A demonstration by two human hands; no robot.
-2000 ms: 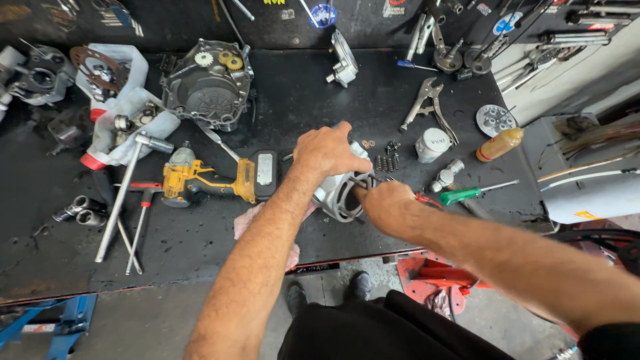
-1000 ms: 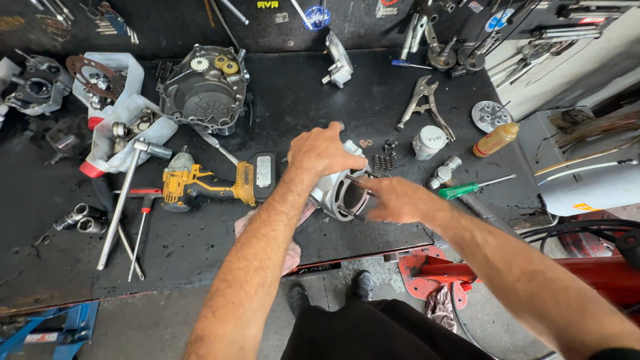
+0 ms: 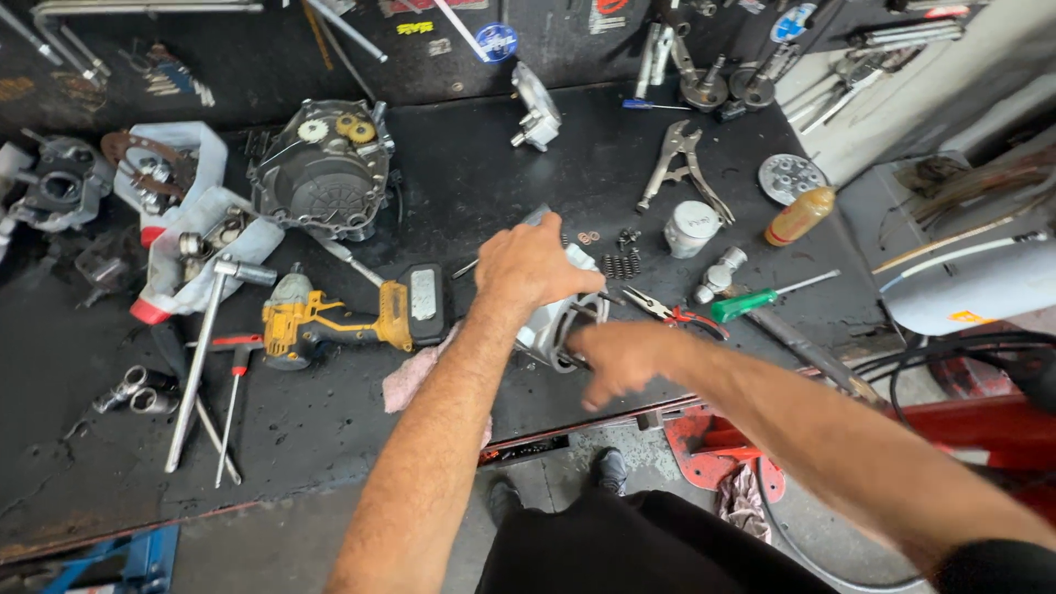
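Near the bench's front edge a cast metal engine cylinder (image 3: pixel 551 330) lies tilted, its round bore facing me and to the right. My left hand (image 3: pixel 532 266) grips its top and far side, thumb across the upper edge. My right hand (image 3: pixel 624 355), blurred, is at the bore opening; some fingers reach the rim or inside, and I cannot tell whether they hold anything. Right behind lie coil springs (image 3: pixel 622 265) and copper washers (image 3: pixel 588 238). Needle-nose pliers (image 3: pixel 672 313) with red handles rest beside my right wrist. A pink cloth (image 3: pixel 412 375) is partly under my left forearm.
To the left lie a yellow cordless impact wrench (image 3: pixel 334 322), a T-handle tool (image 3: pixel 239 371), sockets (image 3: pixel 153 392), cut plastic containers (image 3: pixel 206 256) and an engine cover (image 3: pixel 322 181). Locking pliers (image 3: pixel 681 169), a piston (image 3: pixel 691 228), a green-handled screwdriver (image 3: pixel 747 304) and a bottle (image 3: pixel 800 216) stand or lie right.
My right hand has shifted at the cylinder's bore, its fingers now spread lower over the opening. My left hand keeps its grip on the top.
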